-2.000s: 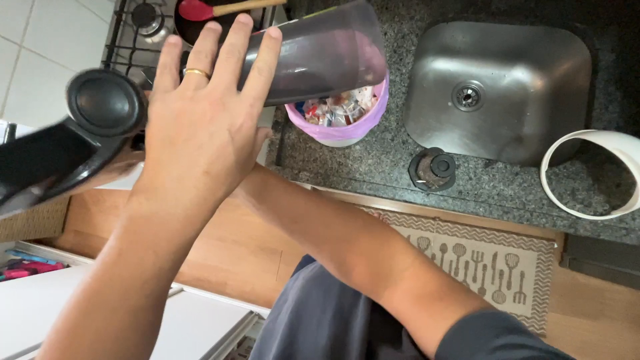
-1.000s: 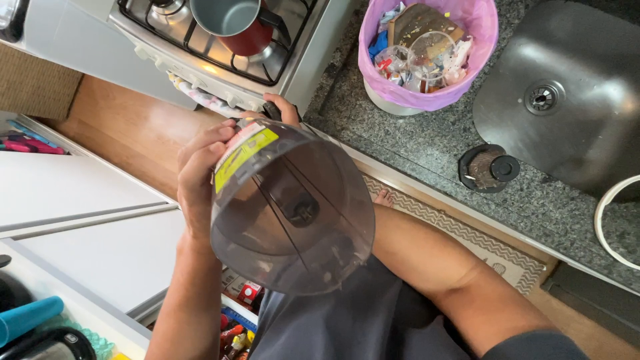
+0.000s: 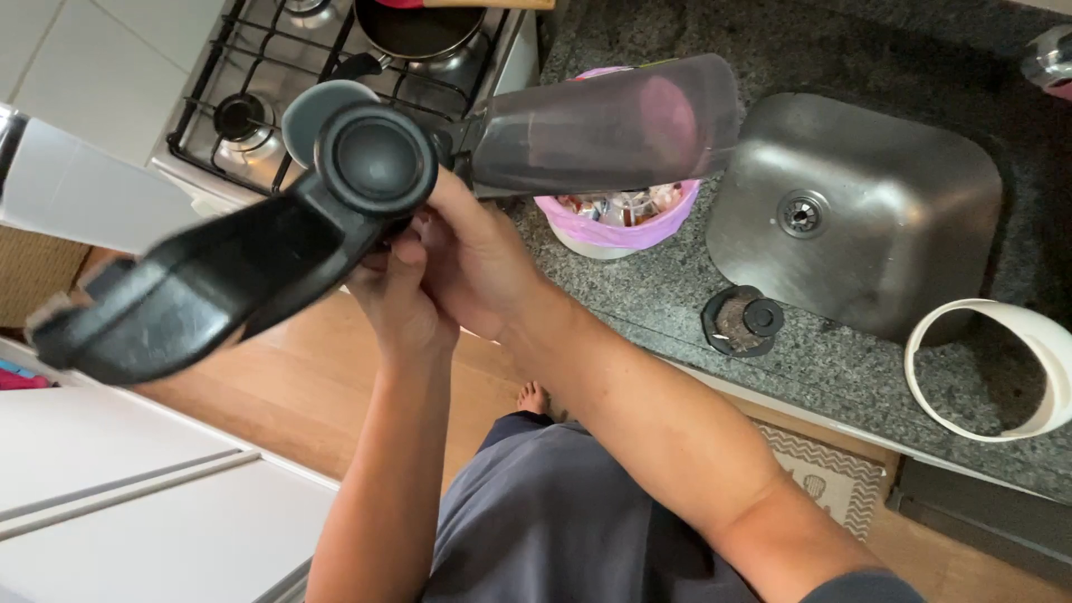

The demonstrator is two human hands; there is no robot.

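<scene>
A black handle part (image 3: 218,276) with a round knob joins a translucent grey container (image 3: 599,130), apparently a vacuum cleaner's dust bin. It is held up at an angle, its container end over the bin on the counter. My left hand (image 3: 402,297) and my right hand (image 3: 486,260) meet beneath the round knob and grip the black part there; some fingertips are hidden behind it. A dusty black round piece, perhaps a filter (image 3: 741,321), lies on the granite counter by the sink. Farther right, a white ring (image 3: 921,377) rests on the counter.
A waste bin with a pink liner (image 3: 620,239) holds rubbish, left of the steel sink (image 3: 863,285). On the gas stove (image 3: 239,117) are a frying pan (image 3: 419,29) and a grey-blue pot (image 3: 306,126). White drawers (image 3: 167,511) stand at lower left.
The container's mouth faced the camera one second ago; now it lies sideways over the bin. My left hand, spread across the appliance's top two seconds ago, is now beneath the knob.
</scene>
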